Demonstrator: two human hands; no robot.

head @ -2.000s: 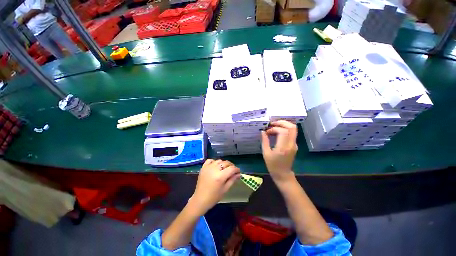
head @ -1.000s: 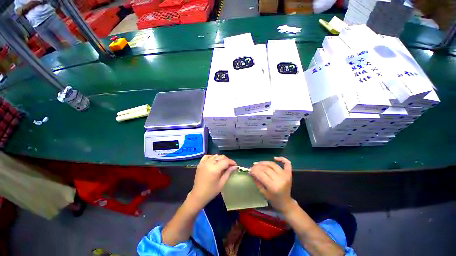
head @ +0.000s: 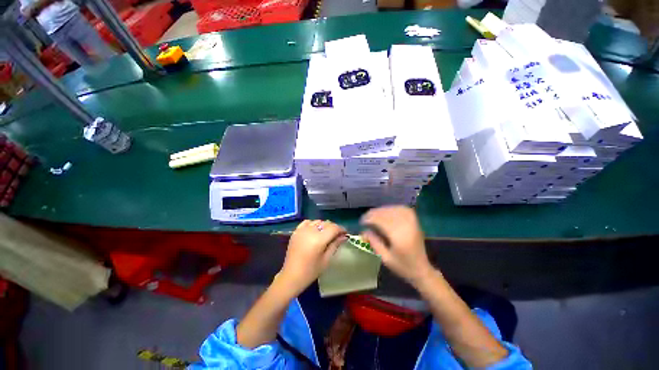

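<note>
A pale yellow sticker sheet [head: 349, 269] with small green dots along its folded top edge hangs in front of the table edge. My left hand [head: 311, 251] pinches its upper left corner. My right hand [head: 396, 241] is at its upper right, blurred; whether its fingertips hold a dot sticker or the sheet cannot be told. White retail boxes [head: 348, 124] with black watch pictures stand stacked on the green table just beyond my hands. The top middle box sits slightly askew.
A digital bench scale [head: 256, 173] stands left of the stack, a rolled backing paper [head: 194, 156] beside it. A second box stack [head: 498, 148] with a handwritten white sheet [head: 531, 79] is at right. A metal post [head: 54, 76] and emergency stop box [head: 171, 56] are at left.
My right hand went from the front of the box stack back to the sticker sheet, and now has lifted slightly. My left hand keeps the sheet. The view has shifted a little.
</note>
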